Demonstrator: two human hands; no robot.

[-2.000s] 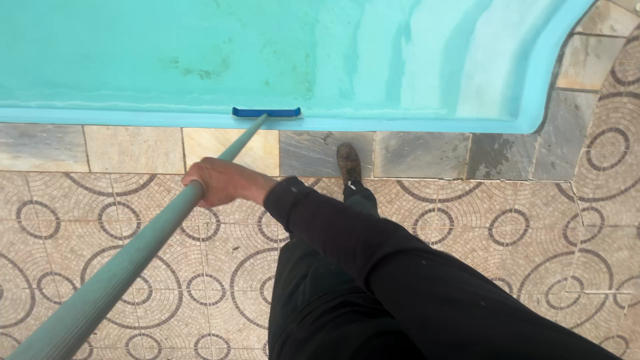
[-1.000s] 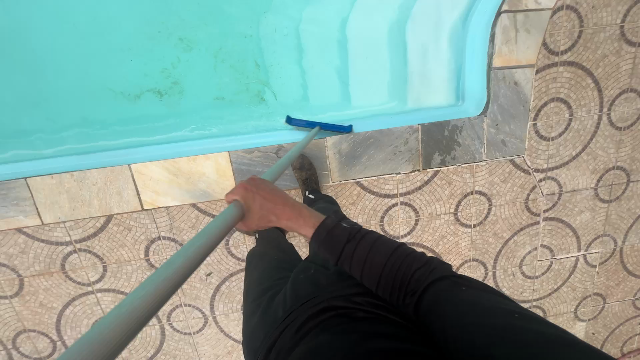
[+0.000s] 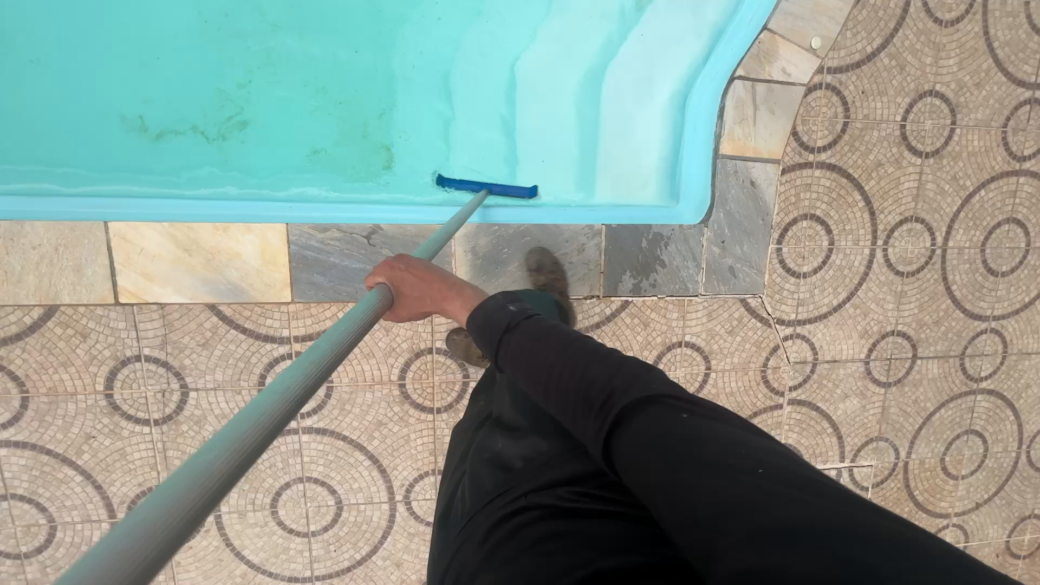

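Observation:
My right hand (image 3: 422, 288), in a black sleeve, is closed around a green ribbed pole (image 3: 268, 426) that slants from the lower left up toward the pool. At the pole's far end is a blue pool brush head (image 3: 487, 186), lying at the water's edge just inside the pool wall. The bristles cannot be made out. My left hand is out of view.
The light-blue pool (image 3: 325, 213) has pale steps (image 3: 561, 106) at the right and dark green patches (image 3: 191, 128) on its floor. Stone coping (image 3: 199, 262) borders it. My shoes (image 3: 547, 272) stand on the coping and the patterned tile paving (image 3: 886, 357).
The brush head has moved right along the pool's near edge, toward the steps, and sits a little off the wall. My right hand keeps its grip on the pole. My feet have moved.

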